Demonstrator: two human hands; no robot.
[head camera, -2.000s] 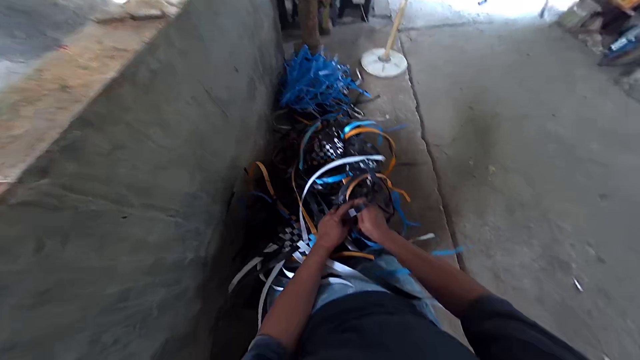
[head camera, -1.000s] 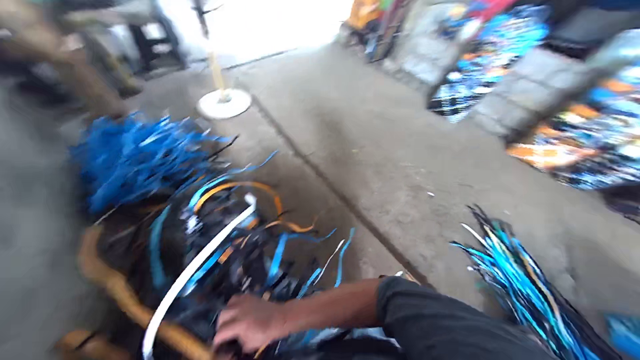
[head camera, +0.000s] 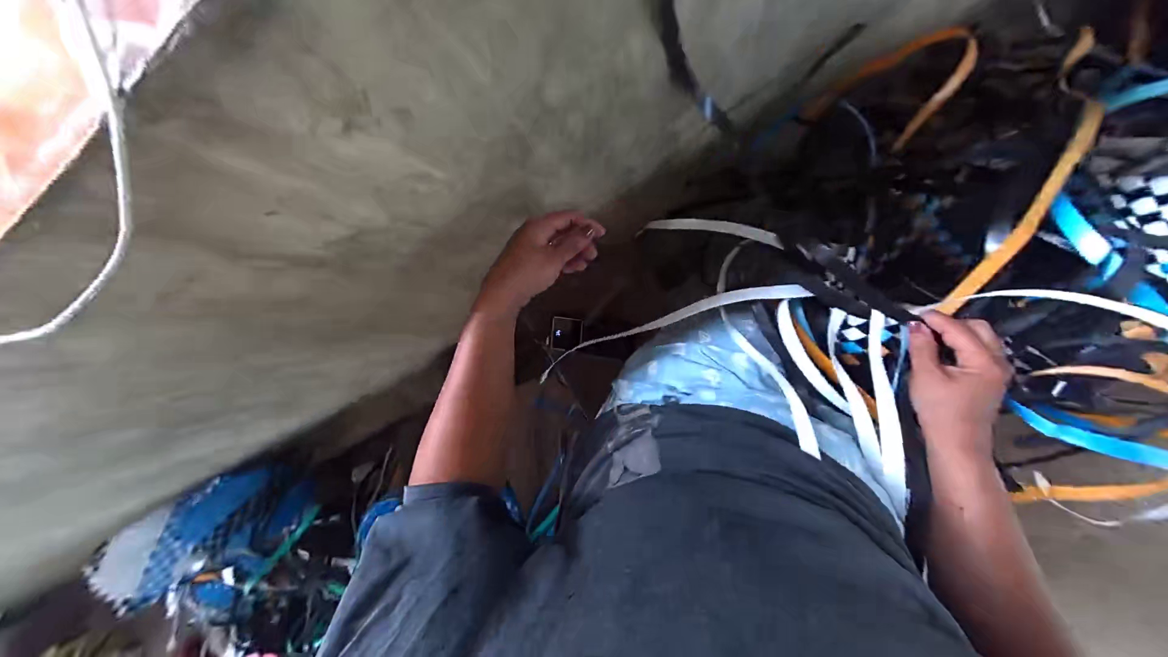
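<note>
My right hand pinches a black plastic strap between thumb and finger, at the edge of a checkered strap weave beside my lap. Loose white straps run from the weave over my light blue patterned cloth. An orange strap arches up behind my right hand. Away from the weave, my left hand hangs near the wall with its fingers loosely curled; no strap shows in it, though the palm is partly hidden.
A grey plastered wall slants along the left, with a white cord at its upper end. Below it lies a blue and white woven piece among strap scraps. A small dark device with a lit screen rests near the wall's foot.
My hands were together at the straps two seconds ago; now they are apart, the left near the wall. The view has swung strongly toward the wall.
</note>
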